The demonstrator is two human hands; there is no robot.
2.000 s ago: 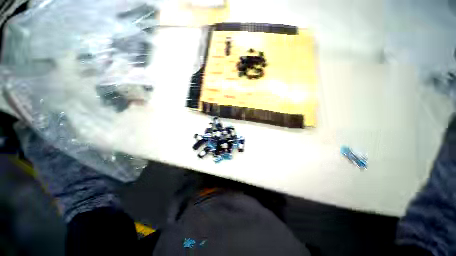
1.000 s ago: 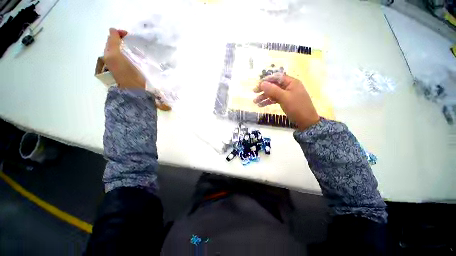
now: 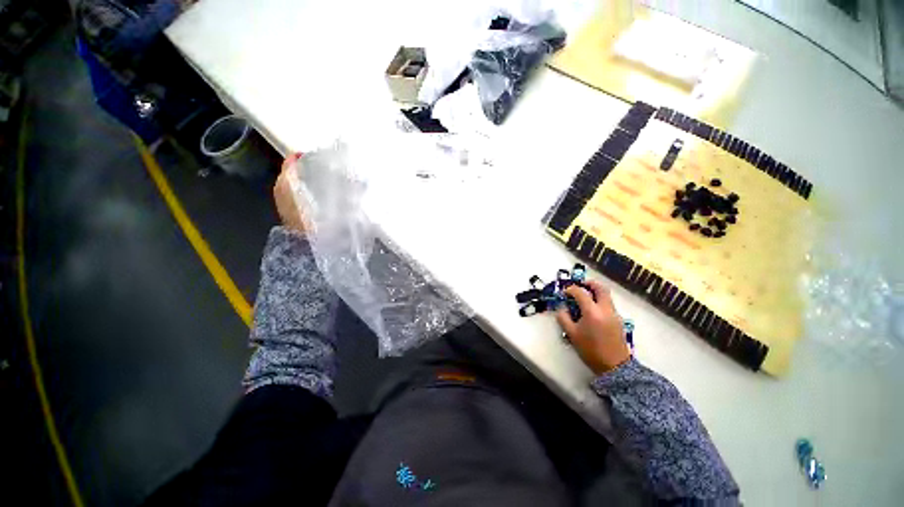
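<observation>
My left hand [image 3: 291, 194] grips the edge of a large clear plastic bag [image 3: 382, 282], which hangs over the table's front edge. My right hand [image 3: 595, 327] lies over a cluster of blue-and-black hardware pieces [image 3: 540, 297] near the front edge. Its fingertips touch the pieces; whether it grips any cannot be told. Some pieces stick out left of the fingers and a few show beside the hand at the right.
The yellow board [image 3: 634, 213] has black strips [image 3: 674, 302] along its edges and small black lumps [image 3: 706, 208] mid-board. A small open box [image 3: 406, 74], dark material in plastic [image 3: 510, 69], crinkled clear bags [image 3: 857, 302] and a lone blue-silver piece [image 3: 810, 462] are on the table.
The view has turned left. My left hand has moved to the table's front edge with the clear bag. My right hand has moved from above the board to the hardware cluster.
</observation>
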